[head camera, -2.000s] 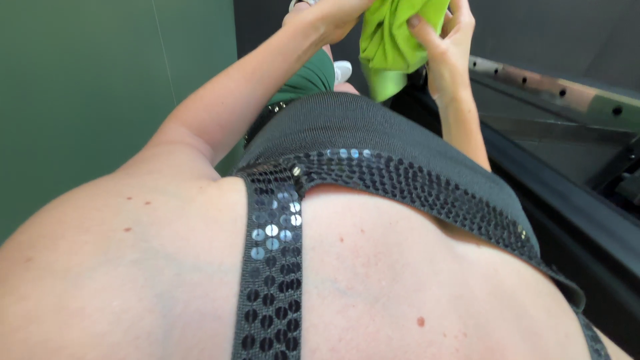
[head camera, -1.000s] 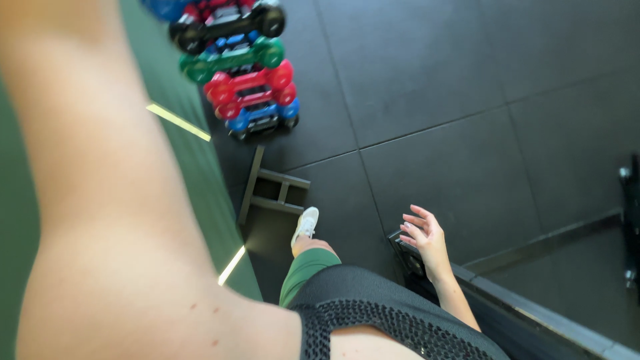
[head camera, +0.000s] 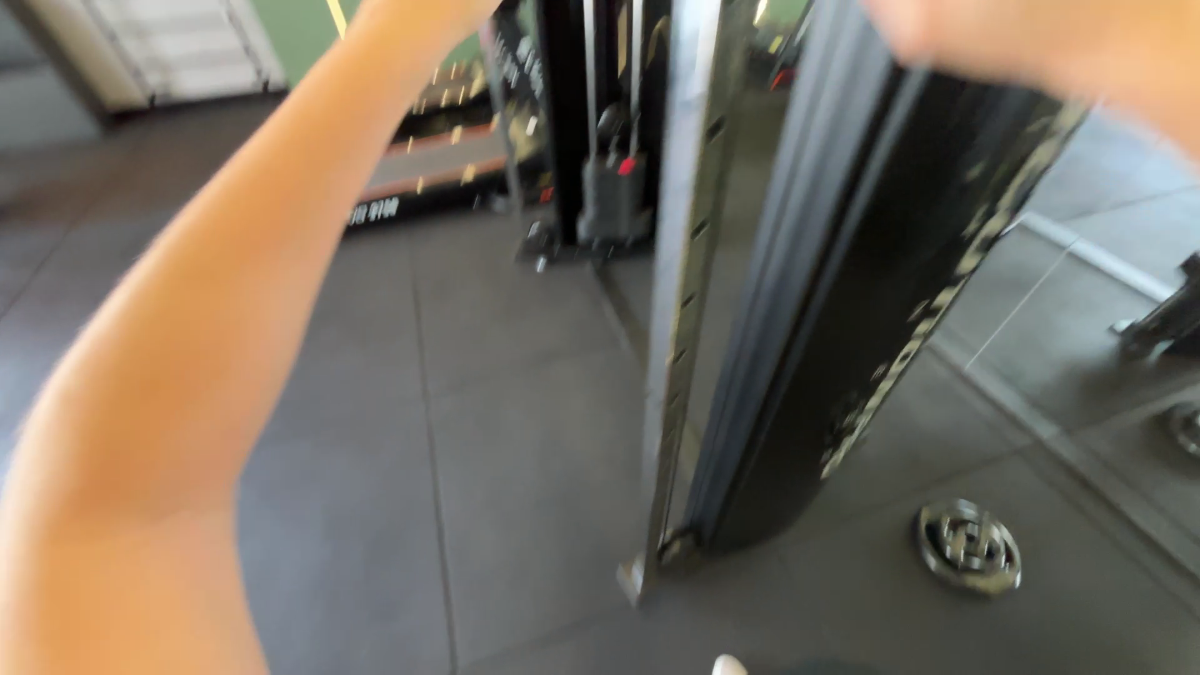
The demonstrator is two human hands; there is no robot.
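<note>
My left forearm reaches up from the lower left to the top edge, where the hand is cut off, so what it holds or touches is hidden. Blurred at the upper right is part of my right hand [head camera: 975,42], over the top of a black machine column [head camera: 844,281] that bears lettering. Its fingers are out of frame, and whether it grips the column is unclear. Between the two arms stands an upright metal post [head camera: 680,281] with a row of holes.
A round metal weight plate [head camera: 968,547] lies on the dark floor tiles [head camera: 534,450] right of the column. Behind the post are a weight stack [head camera: 614,197] and what looks like a treadmill [head camera: 436,159]. A mirror [head camera: 1106,281] seems to line the right side. A shoe tip [head camera: 727,665] shows at the bottom.
Both arms are now raised. The lime green cloth, in my hands in the earliest frame, is out of sight. My right hand was apart-fingered a second ago. The view has swung to the machine.
</note>
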